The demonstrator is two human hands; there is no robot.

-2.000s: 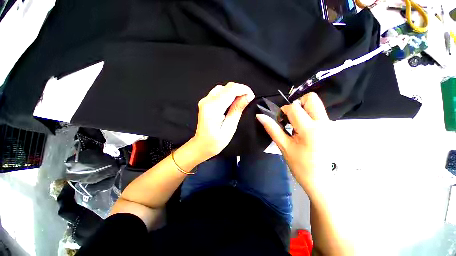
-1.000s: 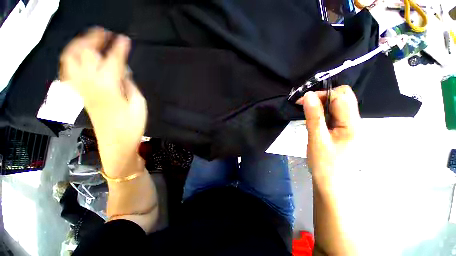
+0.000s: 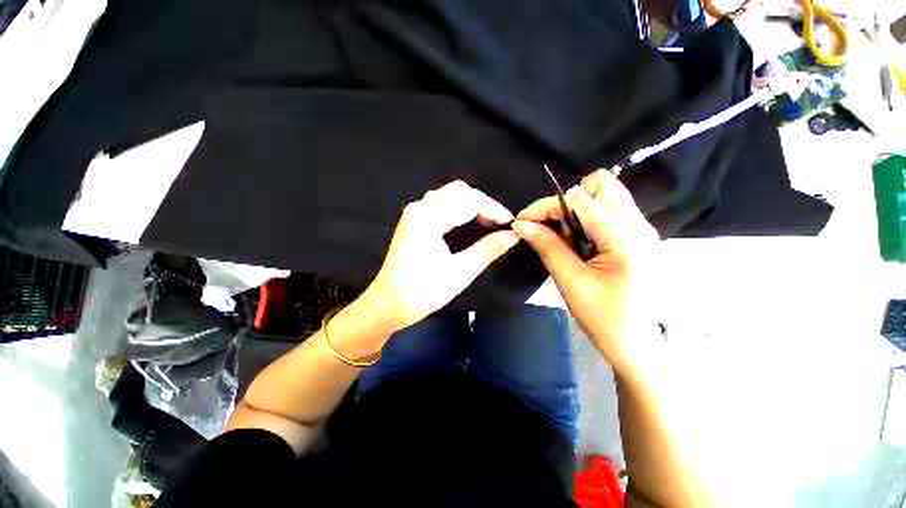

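The black garment (image 3: 328, 169) lies spread over the table, its near edge over my lap. My left hand (image 3: 442, 248) pinches a small part of the garment between thumb and fingertips. My right hand (image 3: 596, 253) meets it there, thumb and index fingertips almost touching the left ones. Small dark thread snips (image 3: 571, 223) are held in my right hand, blades pointing up and away. A white strip (image 3: 695, 127) lies across the cloth, its lower end beside my right fingers. Needle and thread cannot be made out.
Orange-yellow scissor handles (image 3: 827, 35) and a dark phone (image 3: 676, 22) lie at the upper right. A green block (image 3: 891, 208) and a dark blue object (image 3: 896, 322) are at the right edge. A grey-black bag (image 3: 189, 337) sits below left, beside a black crate (image 3: 40, 293).
My left hand has come back from the upper left to the garment in front of me. My right hand has moved left from the white strip to meet it, still holding the snips.
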